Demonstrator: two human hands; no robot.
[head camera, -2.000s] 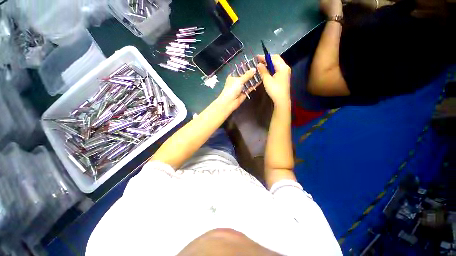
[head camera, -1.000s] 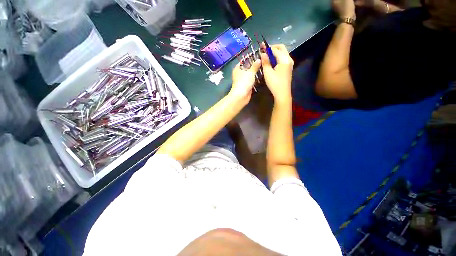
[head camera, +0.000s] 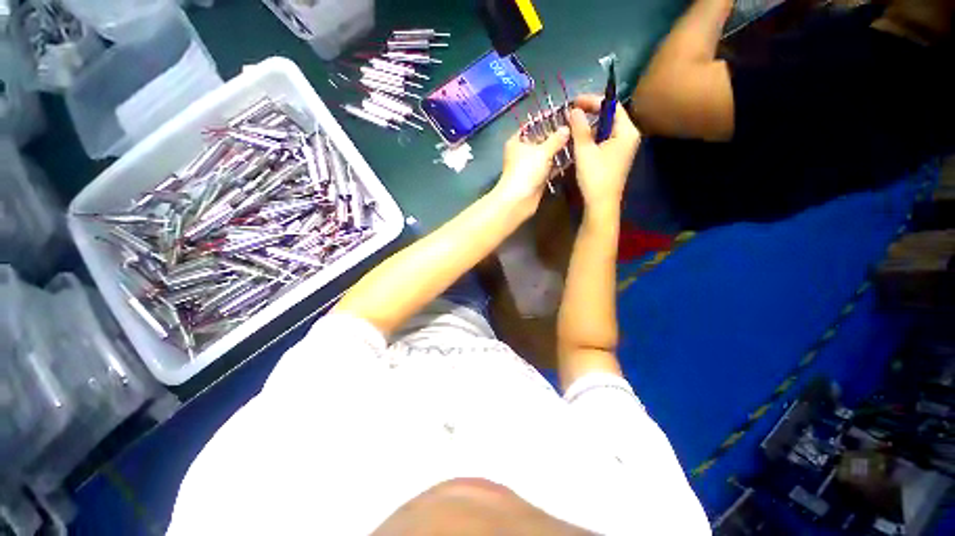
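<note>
My left hand holds several slim silver motors side by side, with thin wires at their upper ends. My right hand touches the right side of this group and holds a slim blue and black tool, its dark tip pointing up and away. I cannot tell whether the tool is tweezers or a pen. The large white bin at the left is heaped with similar motors. A loose group of motors lies in a fanned row on the green mat.
A smartphone with a lit screen lies beyond my left hand, with a white scrap near it. A yellow and black object lies behind the phone. Clear plastic boxes stand at the left. A person in black sits at the right.
Both hands have shifted slightly right in the view with the motors and the tool. The phone screen was dark and is now lit. The other person's arm has moved.
</note>
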